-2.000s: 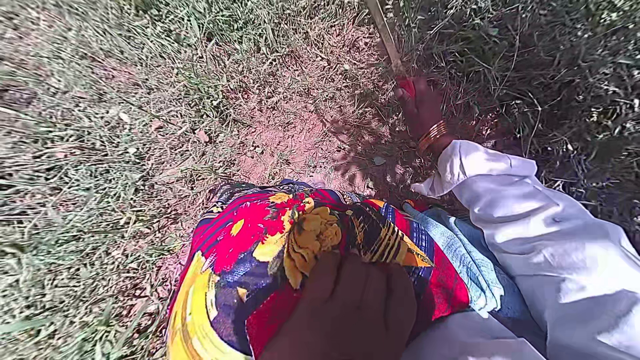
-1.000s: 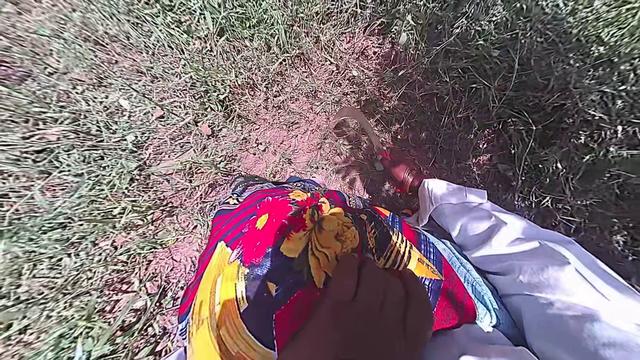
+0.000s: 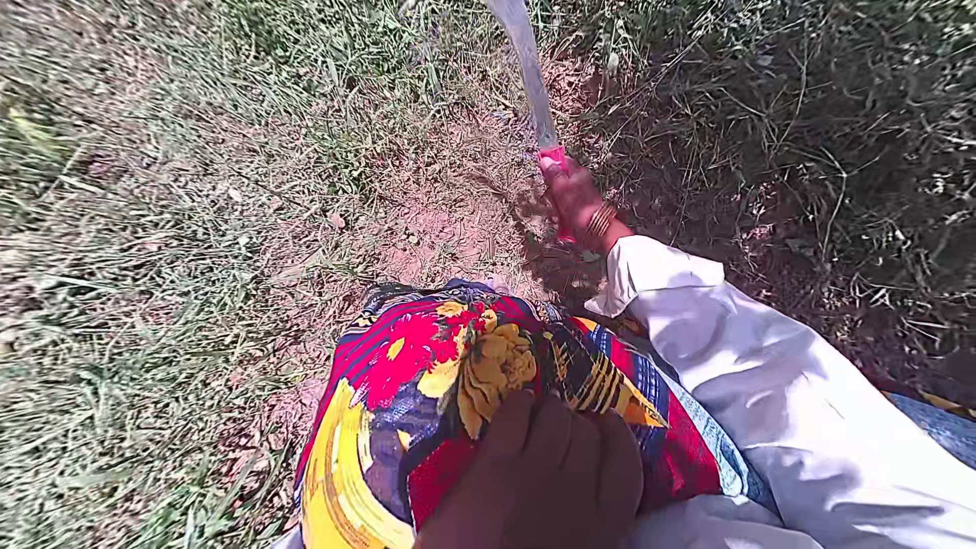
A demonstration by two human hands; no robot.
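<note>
My right hand (image 3: pixel 573 194), with bangles at the wrist, is closed around the red handle of a sickle (image 3: pixel 530 72). The blade points away from me over the grass, and its far end runs out of the top of the view. My left hand (image 3: pixel 545 473) rests low in the view on the flowered, multicoloured cloth (image 3: pixel 496 366) over my lap. Its fingers are bent against the cloth; whether they pinch any of it cannot be told.
Dry and green grass (image 3: pixel 191 191) spreads on the left and at the top. A patch of bare reddish soil (image 3: pixel 450 236) lies just beyond my knees. Shaded grass (image 3: pixel 762 114) stands at the right.
The sickle was drawn in low over the bare soil one second ago; my right hand has since moved forward and the blade now points away. My left hand stays on the cloth.
</note>
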